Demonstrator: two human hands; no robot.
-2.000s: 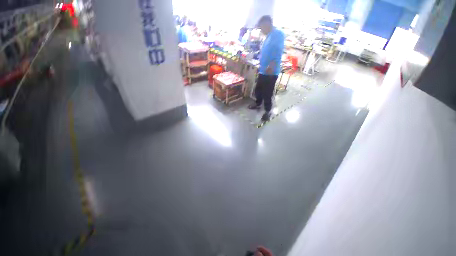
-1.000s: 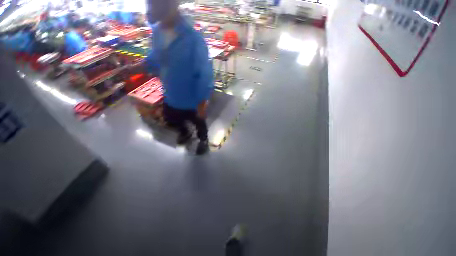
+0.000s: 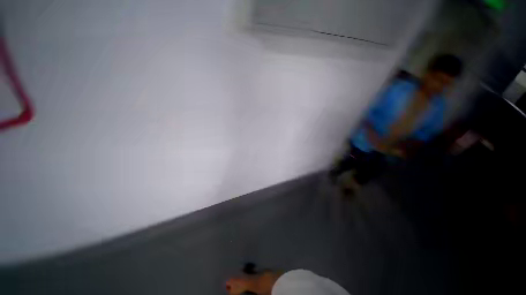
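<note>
My right hand [image 3: 241, 284], as it appears from the arm coming in from the right, is small and blurred at the bottom edge. A white sleeve [image 3: 308, 283] lies to its right. A small dark shape [image 3: 249, 268] shows just above the hand; I cannot tell what it is or whether the hand holds it. The fingers are too blurred to read. My left hand is not in view.
A white wall [image 3: 144, 127] fills the left and middle, with a red-framed board [image 3: 24, 115] at the far left. A blurred person in a blue top [image 3: 398, 115] is at the right, beside the wall's end. Grey floor [image 3: 190, 248] runs below; the lower right is dark.
The view has swung right, from the workshop to the wall. The benches, pillar and earlier standing person are out of view. A person at the right and my hand with its sleeve now show.
</note>
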